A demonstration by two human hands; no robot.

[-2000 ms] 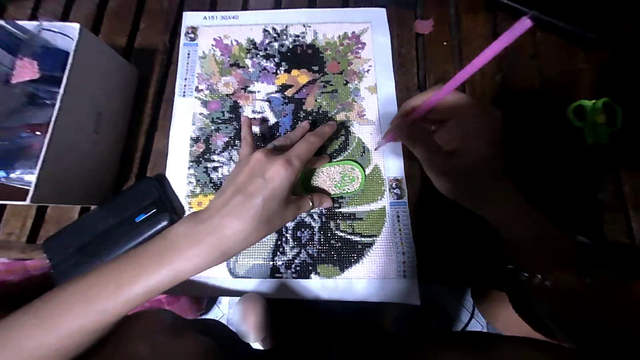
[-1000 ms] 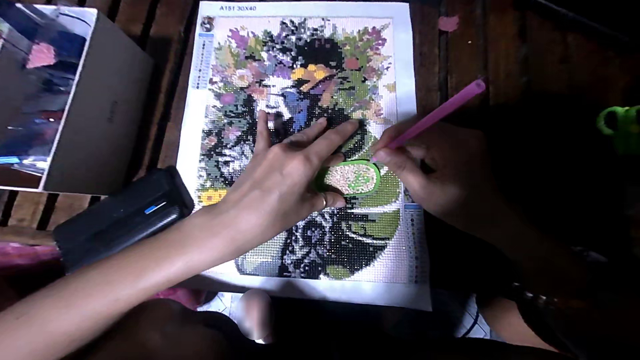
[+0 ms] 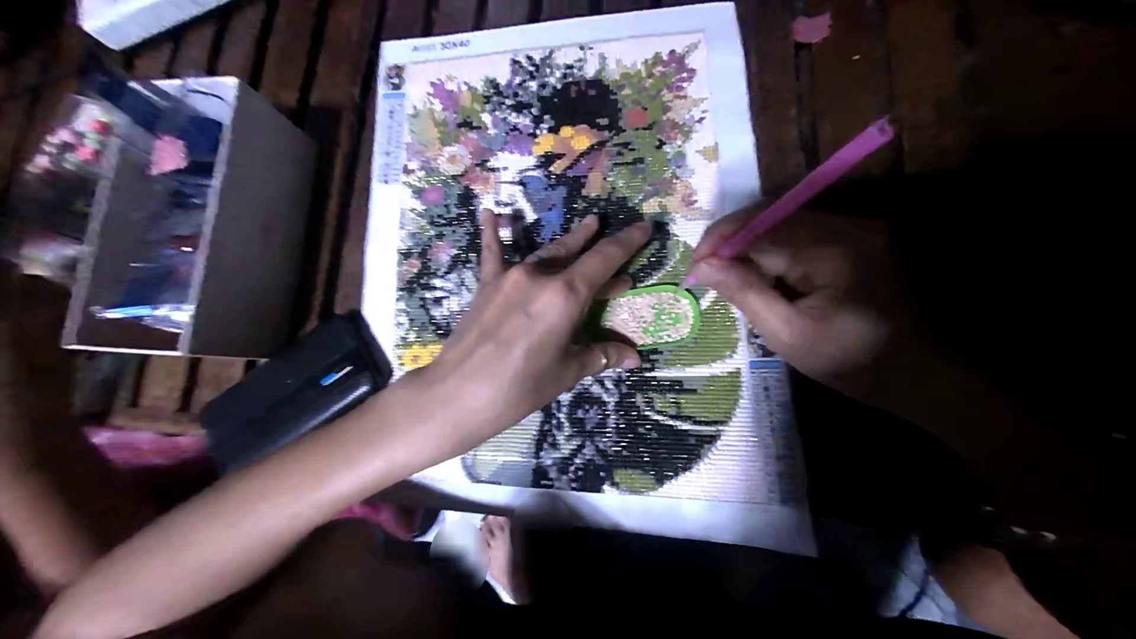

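A diamond painting canvas (image 3: 568, 515) with flowers and green leaves lies on a slatted wooden table. My left hand (image 3: 541, 311) rests on its middle, fingers spread, with thumb and index finger at the left end of a small green-rimmed tray (image 3: 652, 318) of pale beads. It holds the tray against the canvas. At the canvas's right side my right hand (image 3: 790, 284) grips a pink applicator pen (image 3: 808, 191) like a pencil. The pen's tip is at the upper right rim of the tray; whether a bead is on it cannot be told.
An open cardboard box (image 3: 257, 222) with plastic packets stands at the left. A black case (image 3: 297, 390) lies between it and the canvas. A pink scrap (image 3: 812, 28) is on the table at the upper right. Another person's arm (image 3: 35, 497) shows at the left edge.
The right hand's pen tip was right of the tray, over the canvas, two seconds ago; it is now at the tray's rim. The left hand still holds the tray. The view has shifted.
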